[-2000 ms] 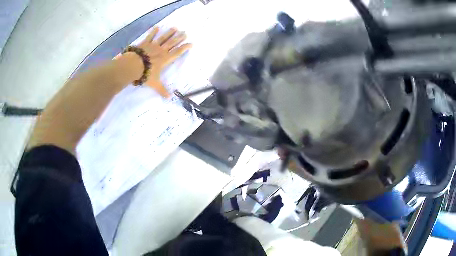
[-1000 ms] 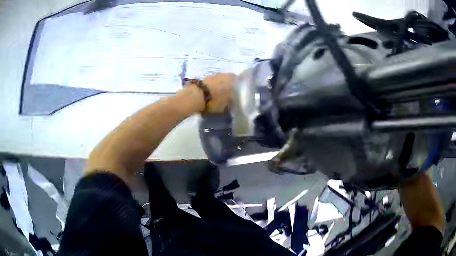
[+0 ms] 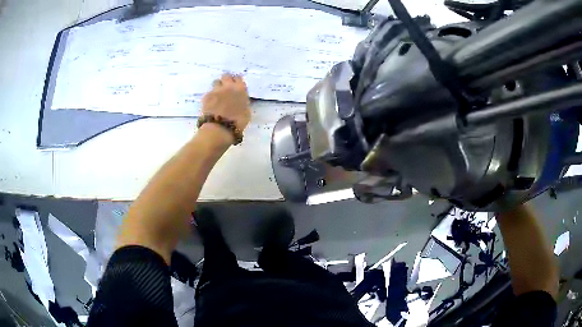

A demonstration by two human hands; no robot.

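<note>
The paper marker [image 3: 172, 57] lies on the grey fabric lay [image 3: 86, 128], whose dark edges show around it. My left hand [image 3: 226, 102], with a bead bracelet, rests at the marker's near edge, fingers bent; whether it pinches anything cannot be told. The cutting machine [image 3: 440, 121] stands to the right, its shiny base plate [image 3: 290, 156] on the table near the front edge, beside the lay. My right forearm reaches up under the motor at the lower right; the hand itself is hidden behind the motor.
A clamp [image 3: 357, 18] sits at the lay's far right edge, and a blurred dark thing [image 3: 137, 9] at its far left edge. The off-white table [image 3: 159, 166] ends in front of me. White and dark offcuts [image 3: 35, 249] cover the floor. A black cable hangs over the machine.
My left hand has moved from the machine's front leftward onto the marker's near edge. The base plate is now more exposed. Earlier still, the machine stood over the lay with my left hand flat on the paper.
</note>
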